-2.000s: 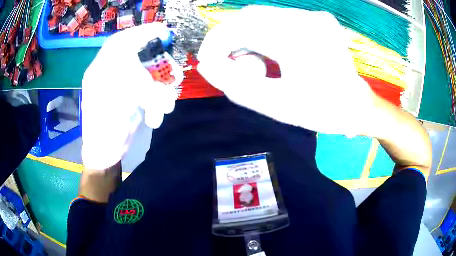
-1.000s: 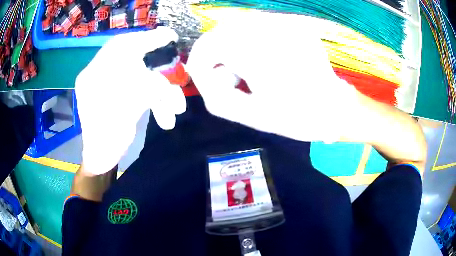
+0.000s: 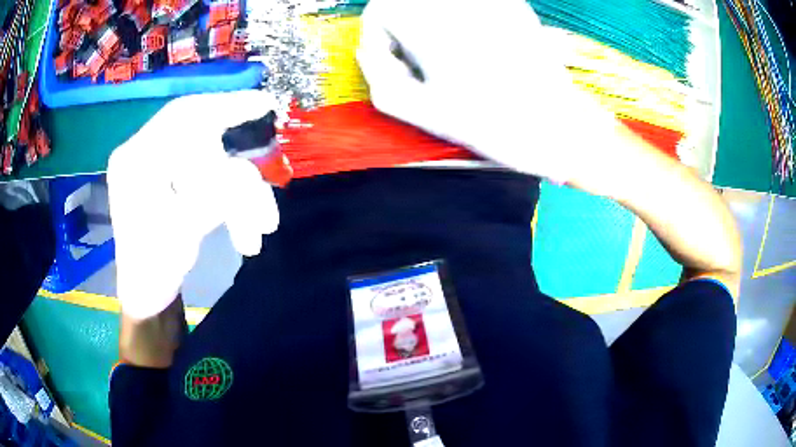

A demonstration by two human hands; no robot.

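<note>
My left hand (image 3: 179, 192), in an overexposed white glove, holds a small red-and-black connector housing (image 3: 260, 150) at its fingertips. The housing is slightly blurred. My right hand (image 3: 476, 83), also in a bright white glove, is over the yellow wires (image 3: 340, 70) and green wires (image 3: 611, 30). Its fingers are washed out, and a small dark patch shows in the glove; I cannot tell what it holds. Red wires (image 3: 358, 140) lie nearest my body. Silvery crimp terminals (image 3: 284, 57) sit at the wires' left ends.
A blue parts bin (image 3: 131, 87) heaped with loose connectors is at the upper left. Part-built harnesses (image 3: 26, 131) lie at the far left. A white divider (image 3: 705, 113) stands at the wires' right ends, with mixed wires (image 3: 764, 70) beyond. A blue crate (image 3: 74, 244) is on the floor.
My right hand has moved away from the connector, up over the wire bundles, uncovering more red wires. My left hand has moved slightly left and down, still holding the connector.
</note>
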